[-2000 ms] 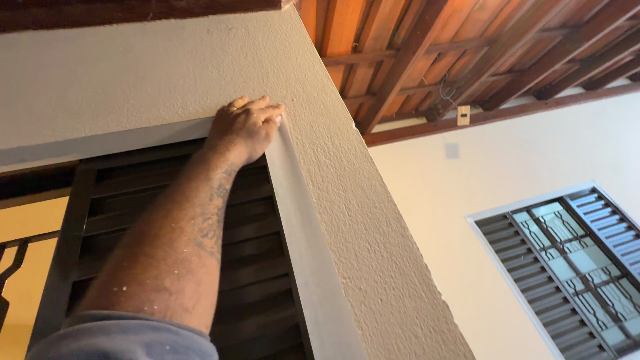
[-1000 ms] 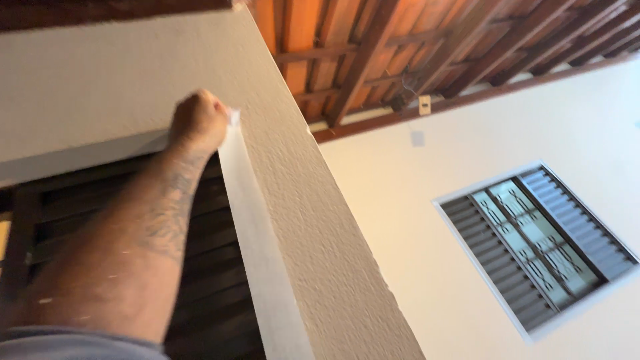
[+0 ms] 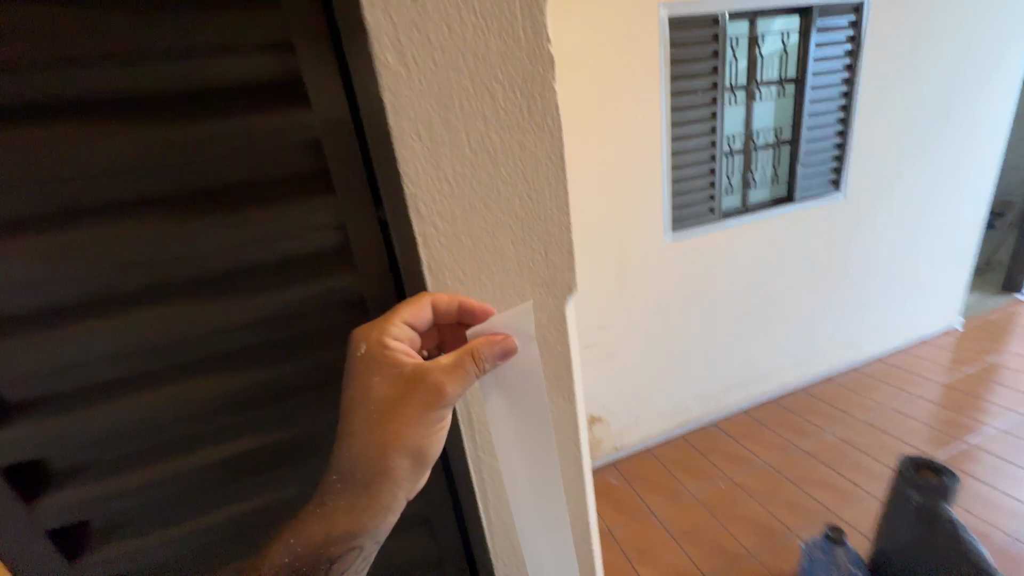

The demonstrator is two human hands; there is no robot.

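My left hand [image 3: 436, 352] reaches in from the lower left and pinches the upper end of a wide, whitish strip of tape or film [image 3: 524, 448] between thumb and fingers. The strip's pinched end stands a little away from the textured beige wall edge [image 3: 488, 160]. From there it runs down along the wall to the bottom of the view; whether its lower part is stuck down is unclear. Close to the left of my hand is a dark louvred shutter [image 3: 176, 200]. My right hand is out of view.
Beyond the wall edge stands a cream wall [image 3: 752, 320] with a barred window between louvred shutters [image 3: 760, 112]. Orange-brown floor tiles [image 3: 720, 480] lie at the right. A dark cylindrical thing [image 3: 920, 520] and a blue object [image 3: 830, 554] show at the bottom right.
The view has swung down from the roof beams to the tiled floor. My left hand, earlier at the frame's upper corner, now pinches the strip's end lower beside the shutter.
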